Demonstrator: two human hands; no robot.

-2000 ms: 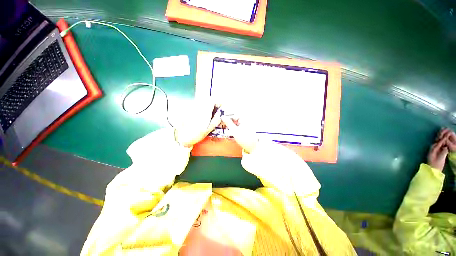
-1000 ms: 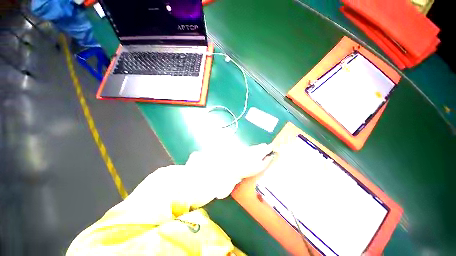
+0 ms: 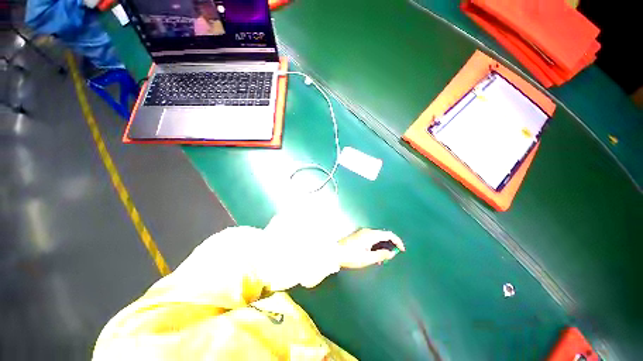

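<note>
My left hand [image 3: 363, 248] is over the green bench with its fingers closed on a small black connector [image 3: 384, 246]. The white test cable [image 3: 333, 113] runs from the right side of the open silver laptop [image 3: 211, 106] and loops toward my left sleeve, where it is lost in glare. The laptop screen [image 3: 204, 21] shows a camera picture and a purple area. My right hand is not in view. A corner of a red-orange pad [image 3: 574, 347] is cut off at the lower right edge.
A white panel [image 3: 493, 134] with yellow tabs lies on a red-orange pad [image 3: 421, 134] across the line. Stacked red-orange pads [image 3: 536, 39] are behind it. A white card [image 3: 360, 163] lies by the cable loop. A person's blue clothing [image 3: 70, 28] shows at the upper left.
The panel and pad in front of me have moved away from under my left hand; only a pad corner shows at lower right. The laptop screen now shows a camera picture.
</note>
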